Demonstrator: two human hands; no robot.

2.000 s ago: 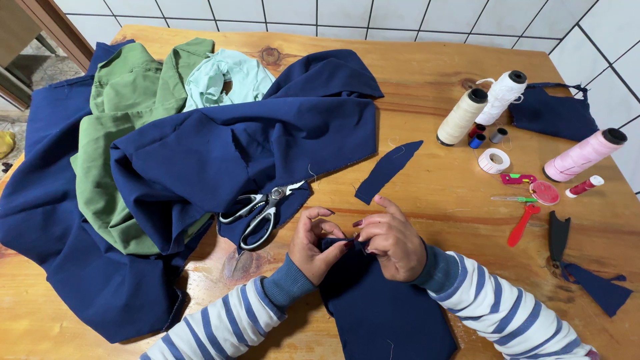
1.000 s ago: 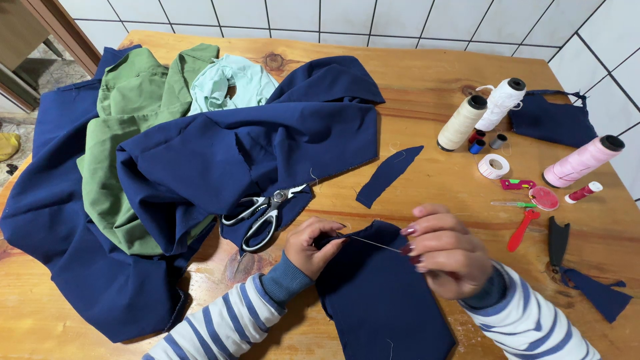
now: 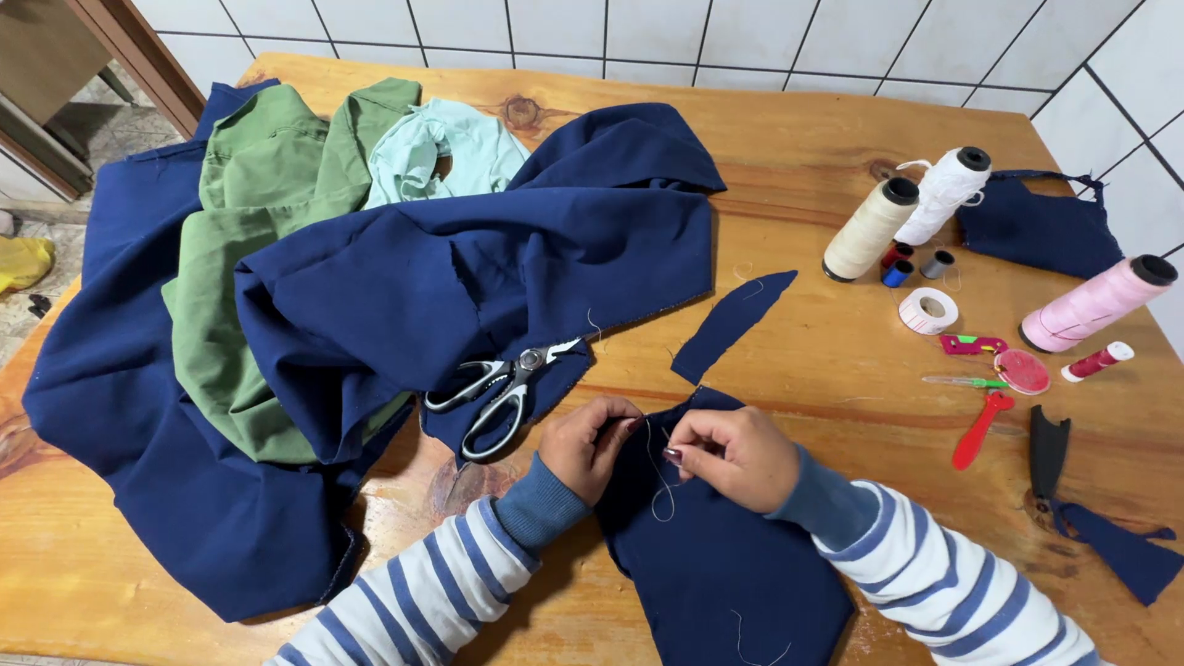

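A piece of navy fabric lies on the wooden table below my hands. My left hand pinches its upper left edge between thumb and fingers. To the right, over the same piece, my right hand has thumb and fingertips closed on what looks like a sewing needle, only partly visible. A light thread hangs in a loop on the cloth between the hands. Scissors with grey and black handles rest on navy cloth left of my left hand. A narrow navy scrap lies beyond the hands.
Navy cloth, a green garment and a mint cloth are heaped at left. At right are cream, white and pink thread cones, a tape roll, a red tool and a black-handled tool.
My right hand was farther right with the thread pulled taut a second ago; it is now back near my left hand, and the thread is slack in a loop.
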